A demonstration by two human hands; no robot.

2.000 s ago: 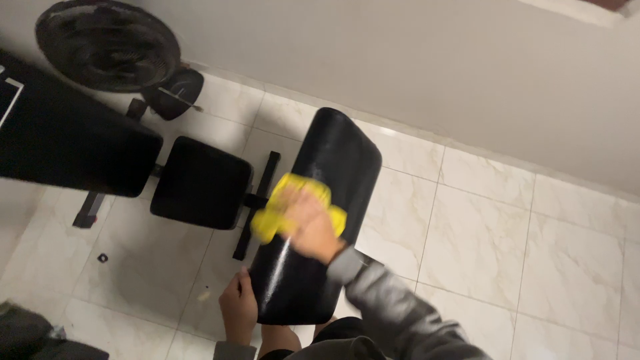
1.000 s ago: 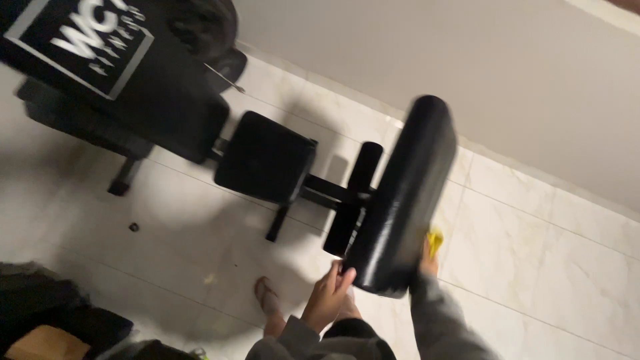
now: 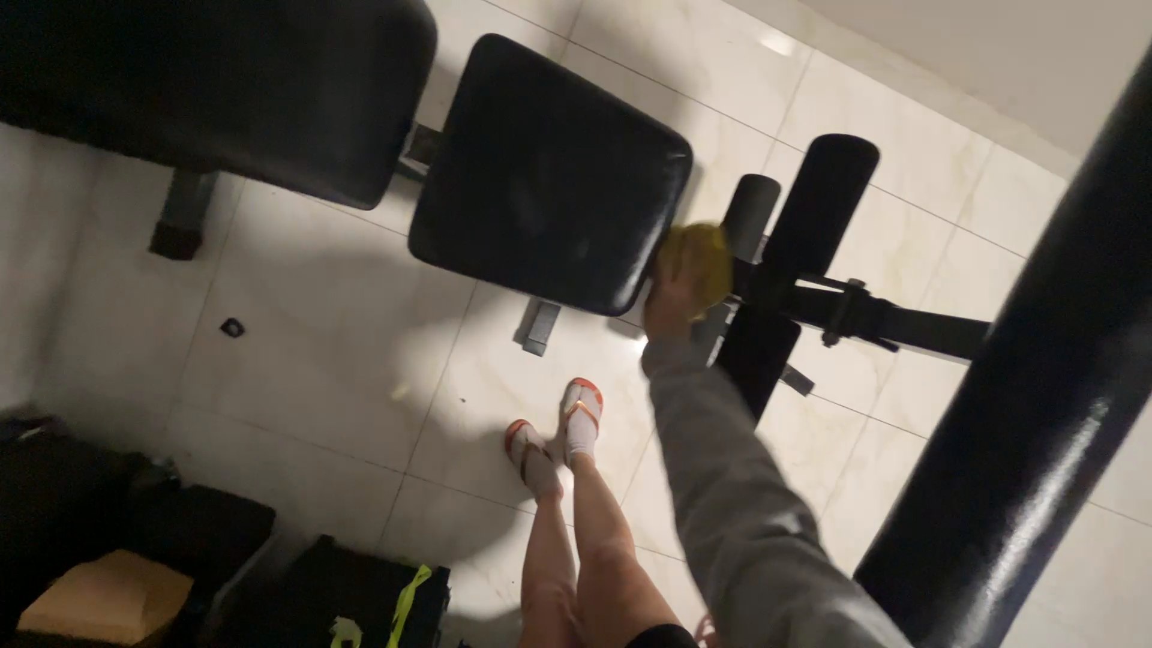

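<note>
My right hand (image 3: 675, 292), in a grey sleeve, holds a yellow cloth (image 3: 709, 265) against the right edge of the black padded seat (image 3: 549, 180) of a weight bench. The hand is blurred and partly in shadow. Just right of the cloth, black foam rollers (image 3: 823, 202) cross the dark metal bar (image 3: 931, 331) of the bench. That bar runs to a long, glossy black pad (image 3: 1017, 432) at the right. The bench's larger backrest pad (image 3: 225, 90) lies at the upper left. My left hand is out of view.
Both feet, in red flip-flops (image 3: 585, 396), stand on the pale tiled floor below the seat. A small dark object (image 3: 232, 327) lies on the tiles. Dark bags or boxes (image 3: 333, 585) and a brown cardboard-like item (image 3: 106, 596) are at the lower left. A wall rises at the upper right.
My right hand has gone with the cloth from the long pad to the edge of the seat. My left hand, earlier at the long pad's lower end, has left the view. The view has shifted closer.
</note>
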